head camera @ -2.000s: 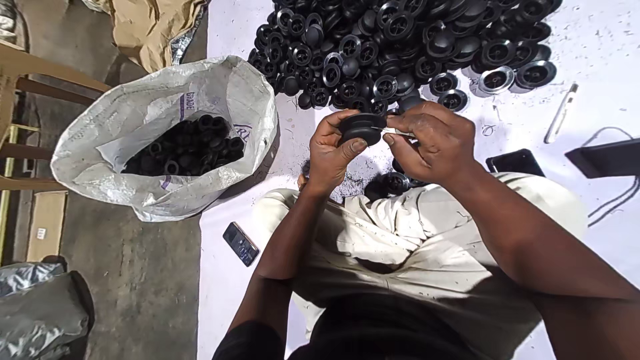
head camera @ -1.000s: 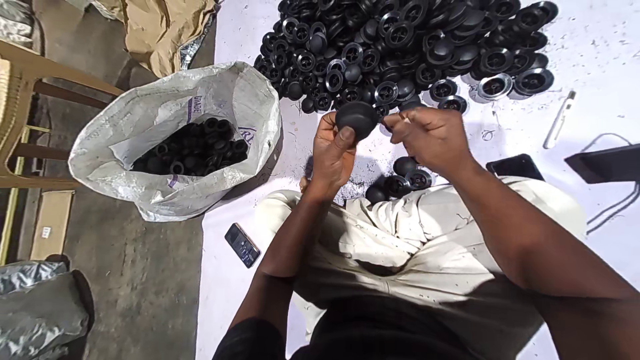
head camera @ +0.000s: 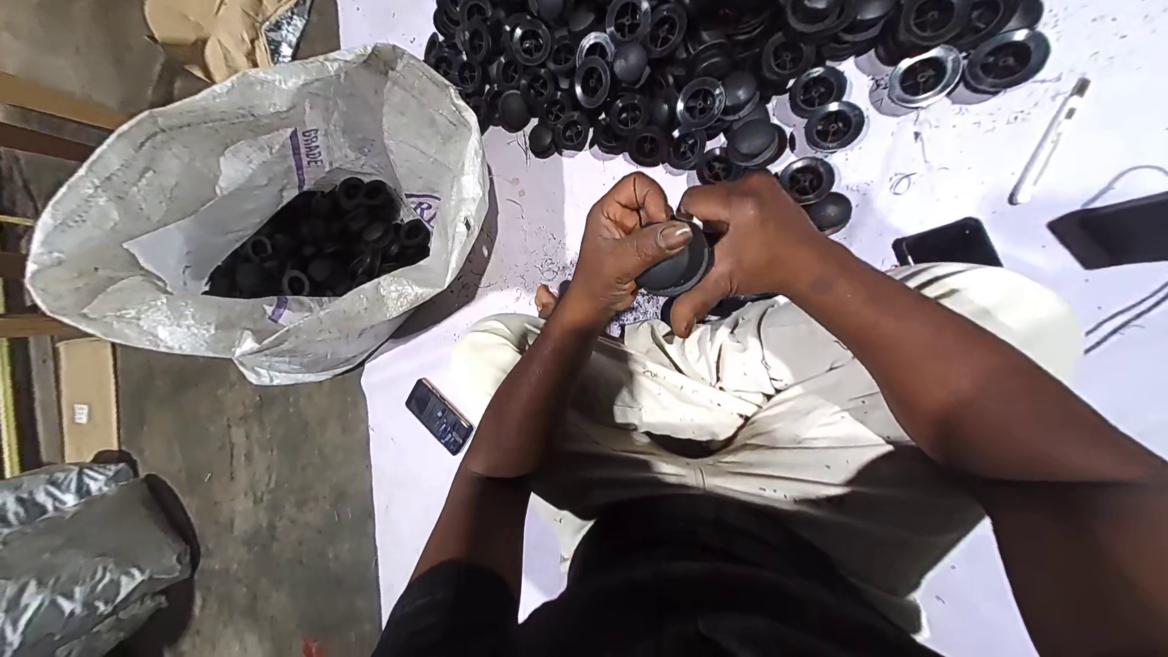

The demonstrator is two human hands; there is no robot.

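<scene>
A round black domed plastic part (head camera: pixel 677 265) is held between my hands above my lap. My left hand (head camera: pixel 630 246) grips its left side, the thumb lying over the top edge. My right hand (head camera: pixel 748 233) touches the part's right side with the thumb pointing down and the fingers curled at its upper edge; whether a small tool is in those fingers cannot be seen. Just beyond my hands lies a large pile of similar black round parts (head camera: pixel 630 109), some showing spoked undersides. A few dark parts lie partly hidden below my right hand.
A white woven sack (head camera: pixel 401 109) holding small black parts (head camera: pixel 319 242) stands open at the left. A phone (head camera: pixel 439 417) lies left of my knee. At the right are a dark flat case (head camera: pixel 947 245), a white pen-like tool (head camera: pixel 1049 141) and a black device (head camera: pixel 1113 228) near a cord.
My right hand has come in from the right of the black part and now lies against its side, thumb lowered. The part stays in my left hand.
</scene>
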